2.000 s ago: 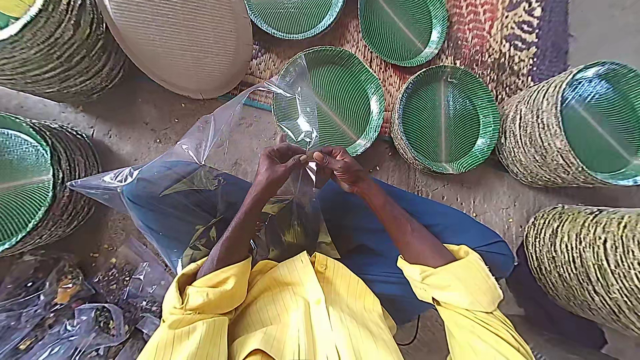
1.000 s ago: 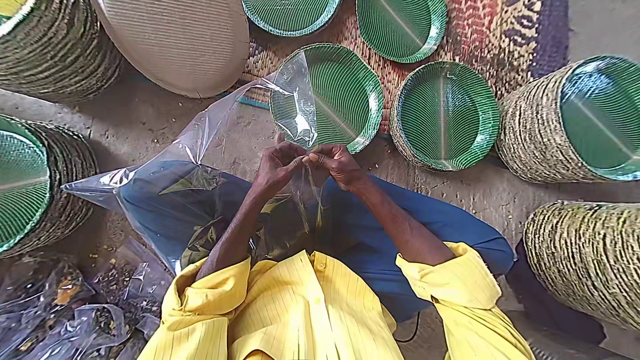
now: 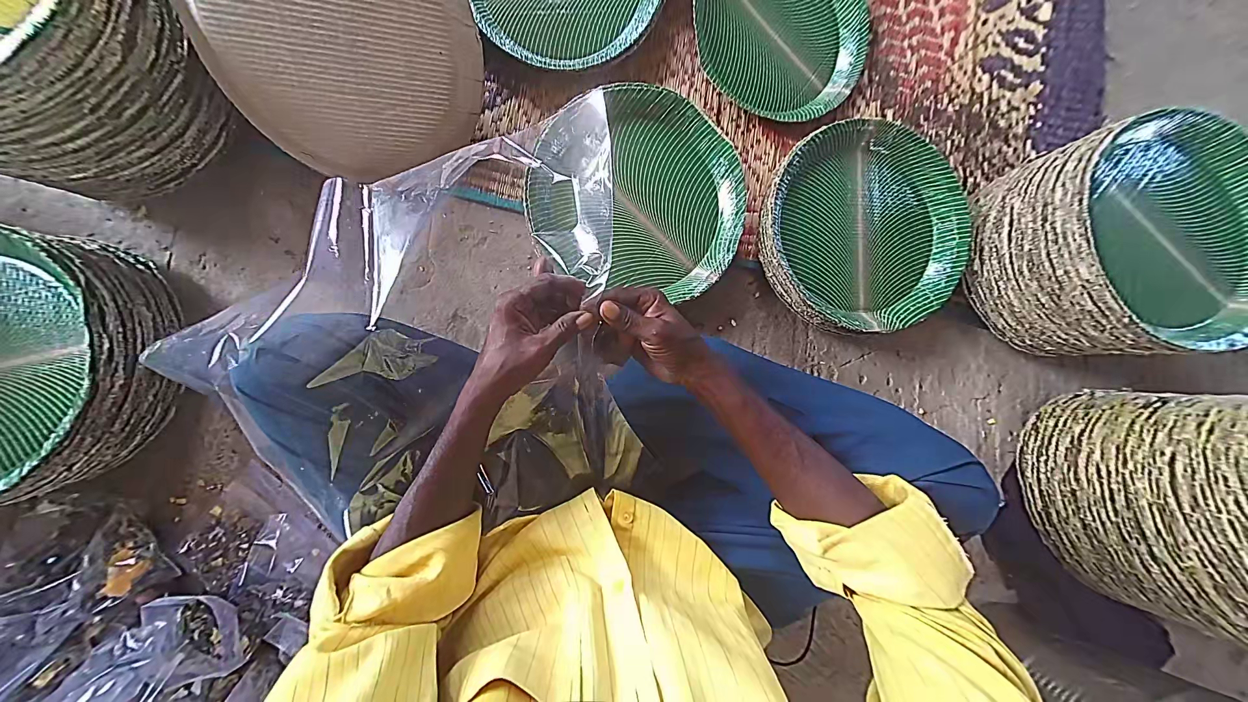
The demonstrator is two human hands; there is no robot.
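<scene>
My left hand (image 3: pixel 531 327) and my right hand (image 3: pixel 651 331) meet in front of me, fingertips pinching the edge of a large clear plastic bag (image 3: pixel 429 234). The thumbs are nearly touching. The bag spreads leftward over my crossed legs, and its upper corner overlaps a green leaf-patterned plate (image 3: pixel 673 195) just beyond my hands. Right of that plate lies a short stack of similar green plates (image 3: pixel 863 224). Whether the bag's mouth is parted between my fingers cannot be made out.
Tall plate stacks stand at the left (image 3: pixel 127 361), upper left (image 3: pixel 107 97) and right (image 3: pixel 1053 234); another lies at the lower right (image 3: pixel 1141 497). A tan round tray (image 3: pixel 341 78) and a woven mat (image 3: pixel 955 88) are ahead. Crumpled plastic (image 3: pixel 175 634) lies lower left.
</scene>
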